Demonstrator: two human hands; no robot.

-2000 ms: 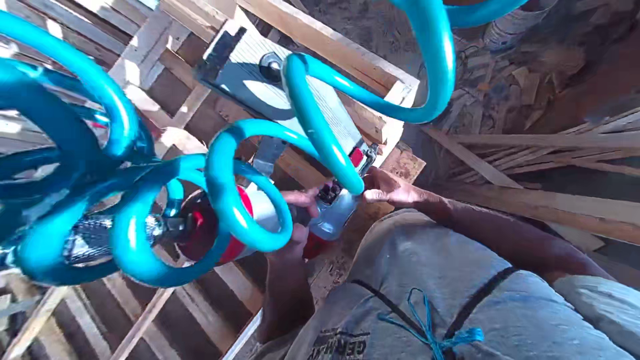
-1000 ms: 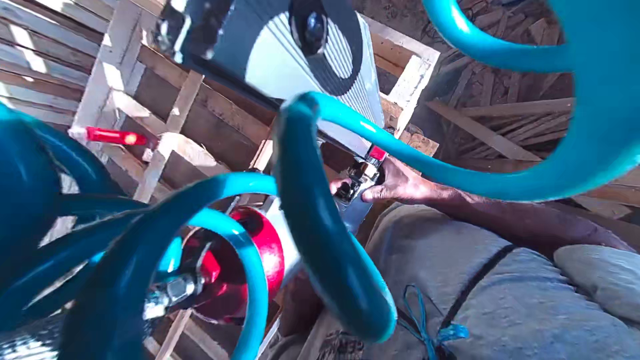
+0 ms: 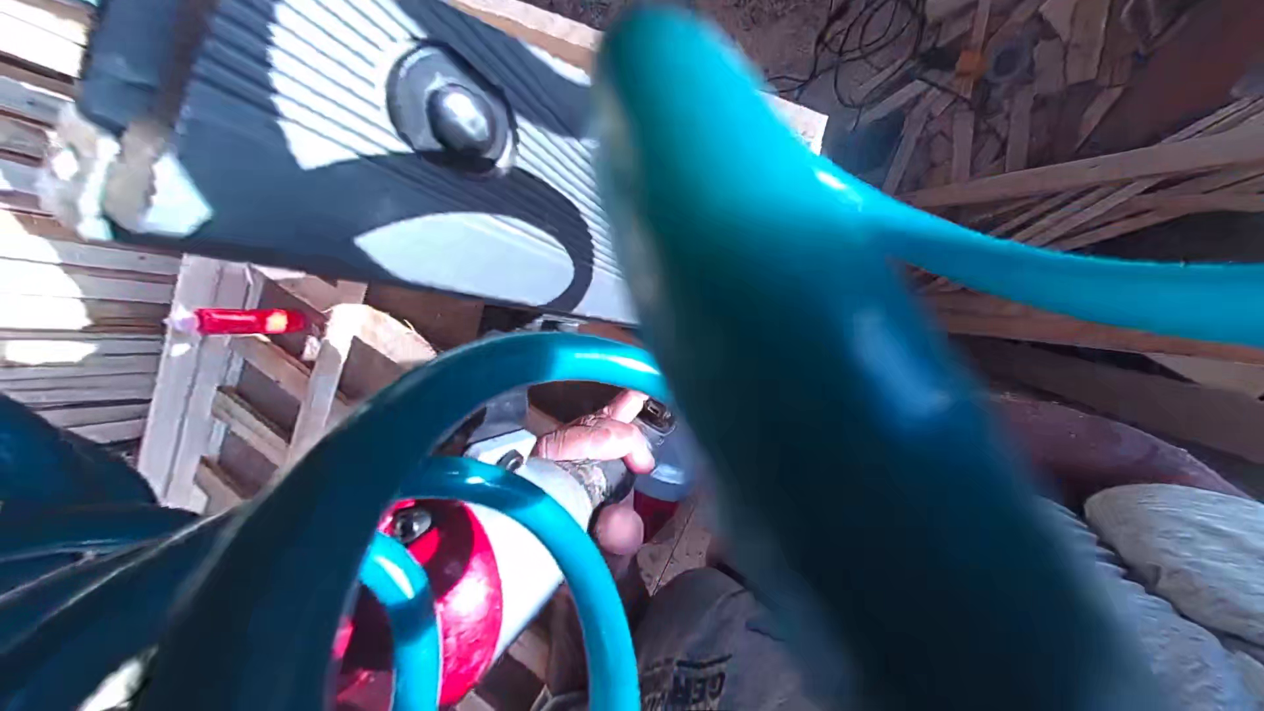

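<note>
A teal coiled air hose (image 3: 770, 247) crosses close to the camera, its nearest loop blurred and covering the middle of the head view. Beneath the loops is a red and white pneumatic tool (image 3: 543, 553). My left hand (image 3: 602, 444) has its fingers curled around a dark part at the tool's end, beside a metal fitting; the loop partly covers this spot. My right hand is hidden behind the hose, with only part of the forearm showing at right. Above the tool lies a large grey and black ribbed panel (image 3: 484, 227) with a round knob; whether it joins the tool is unclear.
A wooden frame (image 3: 188, 385) of slats stands at left, with a red tubular object (image 3: 247, 321) over it. Long boards (image 3: 1096, 188) and wood scraps lie at upper right, near dark cables (image 3: 869, 39). My clothing fills the lower right.
The ribbed panel now spans more of the upper left. A hose loop covers the place where my right hand showed at the metal fitting. My left fingers, mostly covered a second ago, show again.
</note>
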